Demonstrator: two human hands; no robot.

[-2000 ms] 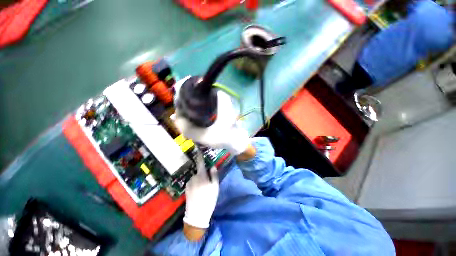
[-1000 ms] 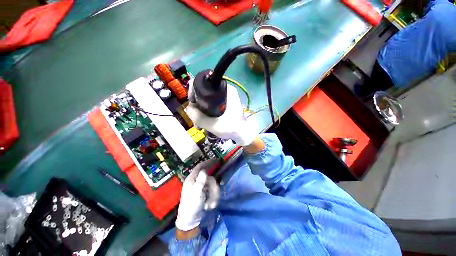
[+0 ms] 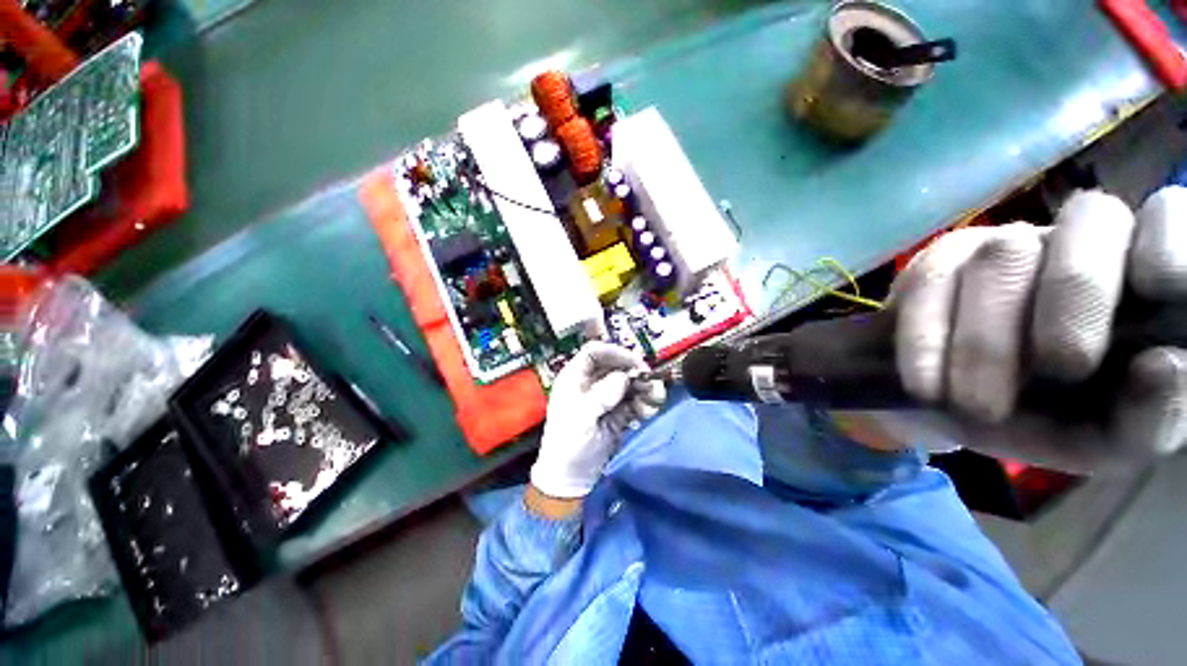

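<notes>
The power board (image 3: 484, 280) lies parts side up on a red pad (image 3: 490, 414), with two white heat sinks (image 3: 527, 215), orange coils and a yellow-brown transformer. My right hand (image 3: 1028, 312), gloved in white and large in view, grips the black electric screwdriver (image 3: 827, 370), which lies level with its tip pointing left. My left hand (image 3: 588, 419), also gloved, is at the board's near edge with its fingertips pinched close to the screwdriver tip. Something small seems to be between them; I cannot tell what.
Two black parts trays (image 3: 280, 423) with small silvery bits are at left, beside crumpled clear bags (image 3: 91, 429). A thin black pen (image 3: 389, 334) lies near them. Another green board (image 3: 78, 143) is on a red pad at upper left. A tin can (image 3: 853, 78) with a brush stands at upper right.
The screwdriver has swung from upright over the board to level at the right, nearer the camera. My left fingertips have come to its tip. The view has shifted, showing more of the trays.
</notes>
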